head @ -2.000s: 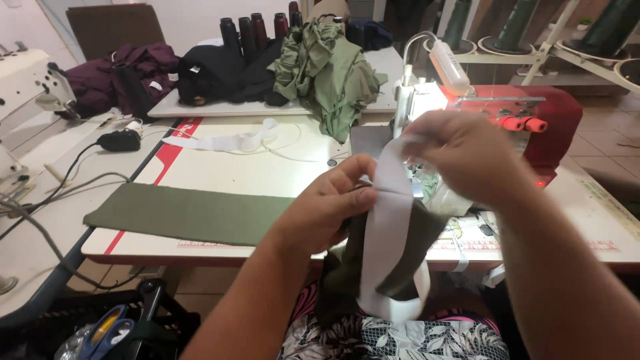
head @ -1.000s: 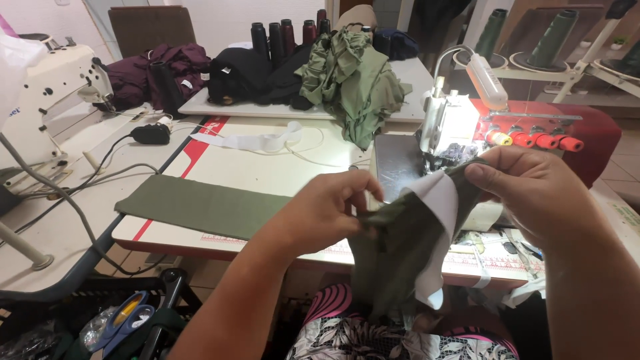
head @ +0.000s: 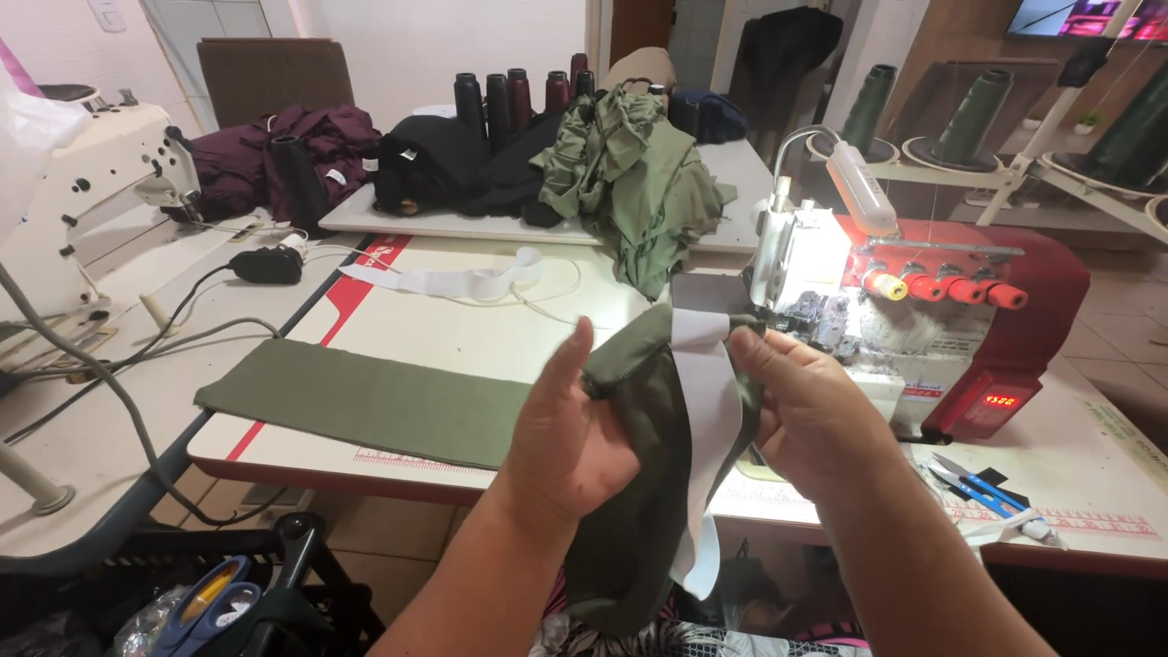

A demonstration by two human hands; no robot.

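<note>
My right hand (head: 803,401) pinches the top edge of a dark green fabric piece (head: 630,493) together with a white elastic band (head: 712,411), which hangs down over the cloth. My left hand (head: 570,438) is at the cloth's left side, thumb raised and palm toward the fabric; its fingers are partly hidden behind the cloth, so its hold is unclear. Just beyond my right hand stands a red and white overlock sewing machine (head: 958,328) with its lamp lit. A flat green fabric panel (head: 374,401) lies on the table to the left.
Behind are a crumpled green fabric heap (head: 639,173), black fabric (head: 456,169), thread cones (head: 518,100) and a white strip (head: 456,281). Blue thread snips (head: 981,488) lie at the right edge. Another sewing machine (head: 82,201) stands left; scissors (head: 205,602) sit in a black crate (head: 301,584).
The white band was held up between both hands two seconds ago; now it hangs against the green cloth. My left hand has moved from gripping near the cloth's top to a spread thumb beside it.
</note>
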